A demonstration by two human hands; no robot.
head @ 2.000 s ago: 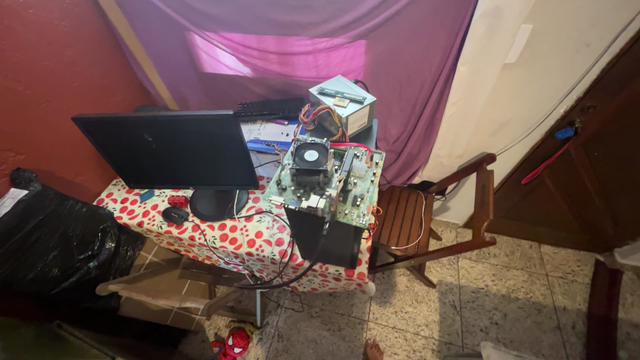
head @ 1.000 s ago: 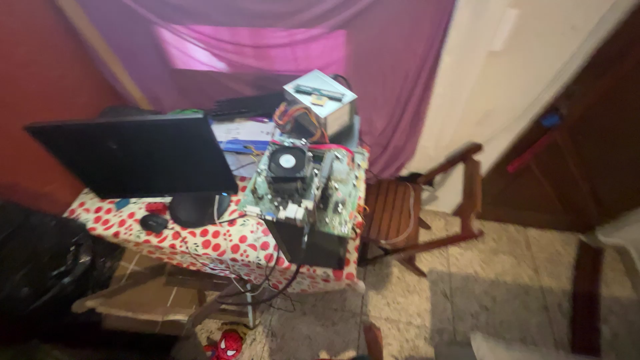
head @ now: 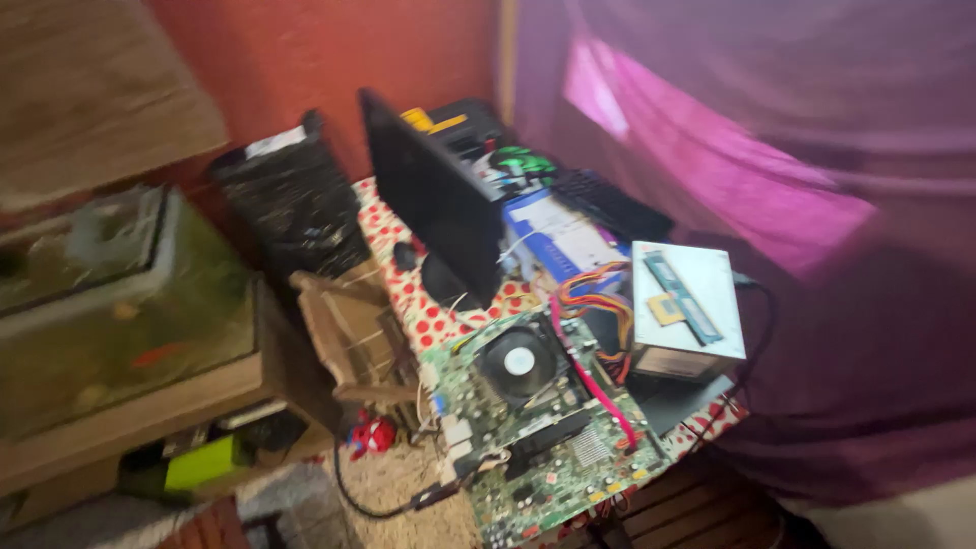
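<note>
Neither of my hands is in view. A green computer motherboard [head: 534, 435] lies at the near end of the table, with a black CPU fan [head: 520, 362] mounted on it and a red flat cable [head: 591, 381] running across it. A black video cable [head: 435, 496] meets the board's left edge. Behind the board, to the right, stands a metal power supply [head: 686, 305] with multicoloured wires. On its top lie a RAM module [head: 684, 297] and a small square chip [head: 666, 309]. A black monitor [head: 431, 198] stands farther back on the table, near a dark mouse [head: 405, 256].
A red-dotted tablecloth [head: 431, 320] covers the table. Behind the monitor are a blue box [head: 549, 244], a black keyboard [head: 610, 206] and a black-and-yellow case [head: 457, 126]. A fish tank [head: 152, 335] stands left, wooden chairs [head: 354, 335] beside the table, a purple curtain [head: 762, 175] right.
The view has swung left and come closer to the table, bringing the fish tank into sight. The door seen earlier is out of view. The things on the table show no plain change.
</note>
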